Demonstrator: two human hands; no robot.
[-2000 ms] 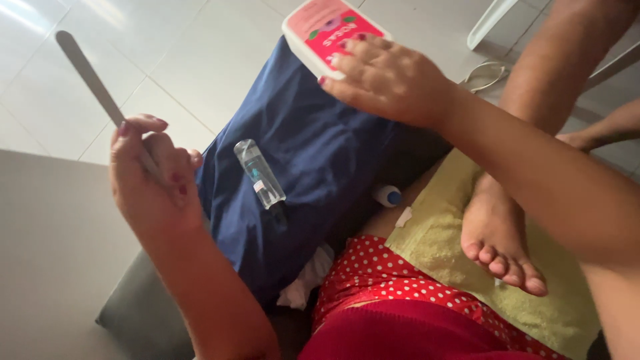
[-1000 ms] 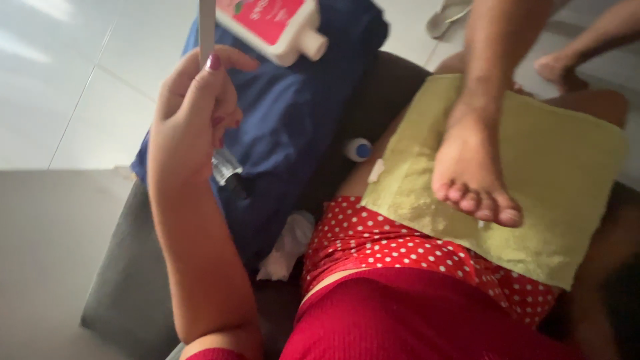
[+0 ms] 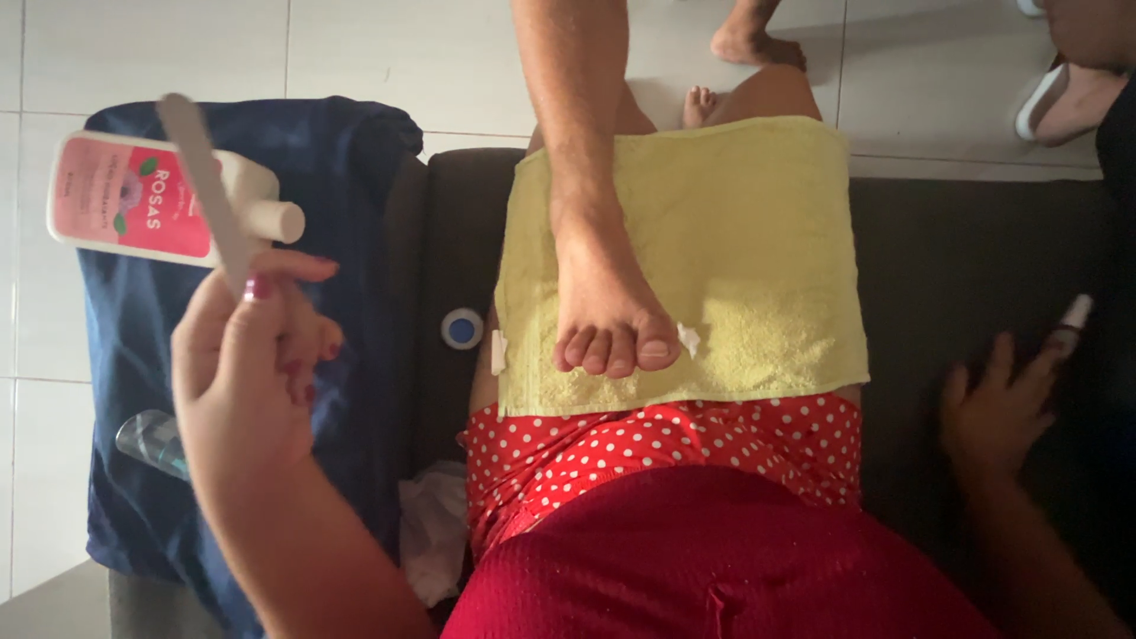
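Note:
My left hand [image 3: 257, 355] holds a flat grey nail file [image 3: 200, 169] pointing up between thumb and fingers. Behind the file, a lotion bottle [image 3: 106, 195] with a pink label lies on the dark blue cloth [image 3: 355, 160]. A clear bottle [image 3: 146, 439] is partly hidden by my left wrist. On the right, in shade, my right hand [image 3: 998, 408] rests low over the dark seat, fingers apart; a small white-tipped item [image 3: 1076, 312] is at its fingertips, its grip unclear. A person's bare foot [image 3: 603, 293] lies on the yellow towel [image 3: 754, 240] across my lap.
A small round container with a blue centre [image 3: 462, 328] stands on the dark seat [image 3: 932, 257], left of the towel. White scraps [image 3: 688, 339] lie by the toes and at the towel's left edge. Crumpled white material [image 3: 435, 532] is lower left. Other people's feet [image 3: 754, 44] are beyond.
My right hand held the lotion bottle in the earliest frame; the bottle now lies on the blue cloth and that hand is at the far right. The view has shifted.

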